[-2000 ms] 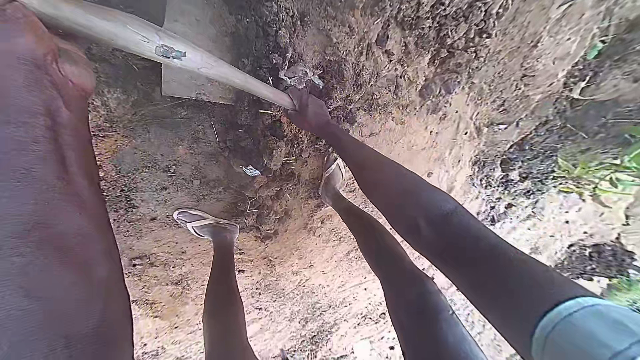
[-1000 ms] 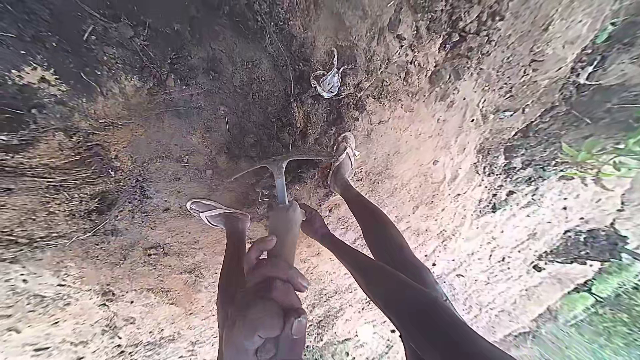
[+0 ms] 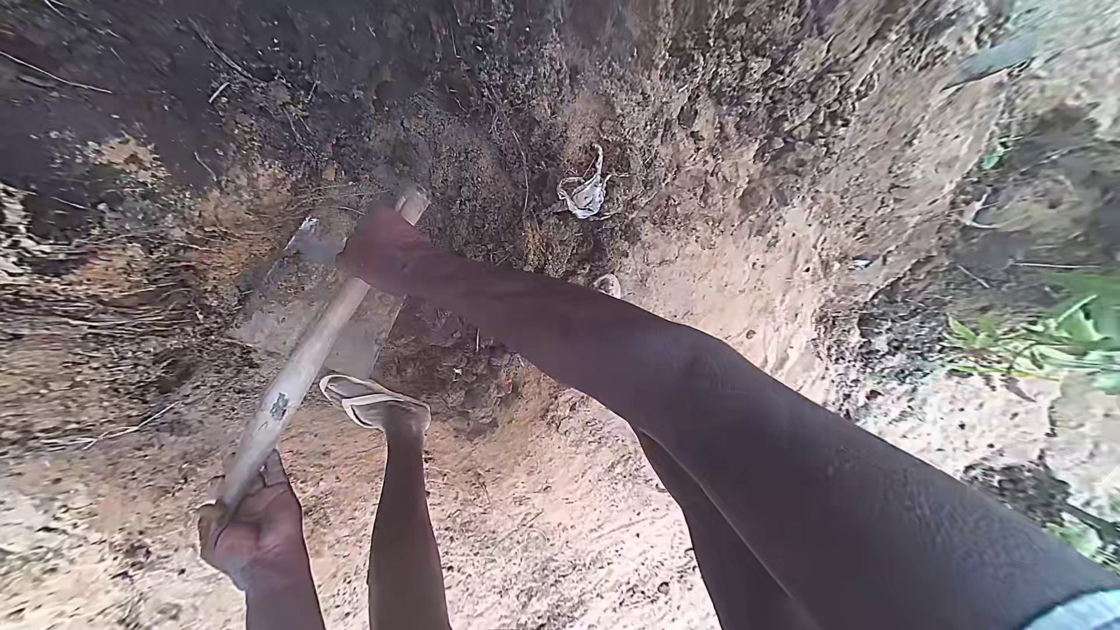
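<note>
My left hand (image 3: 255,529), at lower left, is closed round the lower end of a hoe's wooden handle (image 3: 302,367). The handle slants up and right to my right hand (image 3: 385,249), which grips it near its upper end; a short stub shows past the fist. Behind the handle, the flat, dirt-coloured metal blade (image 3: 359,341) lies over the soil, partly hidden by my right hand and the handle. Its lower edge is close to the sandal (image 3: 363,402) on my left foot.
A dark earth bank with thin roots (image 3: 114,324) spans the top and left. A crumpled, pale scrap (image 3: 586,194) lies on it at upper centre. Paler dirt (image 3: 542,525) spreads below. Green plants (image 3: 1050,337) grow at right. My right forearm crosses the view, mostly hiding my right foot.
The hoe, held low in front of me one second ago, has swung to the left, its blade now lying flat to view. My right hand has moved up and left onto the handle near the blade.
</note>
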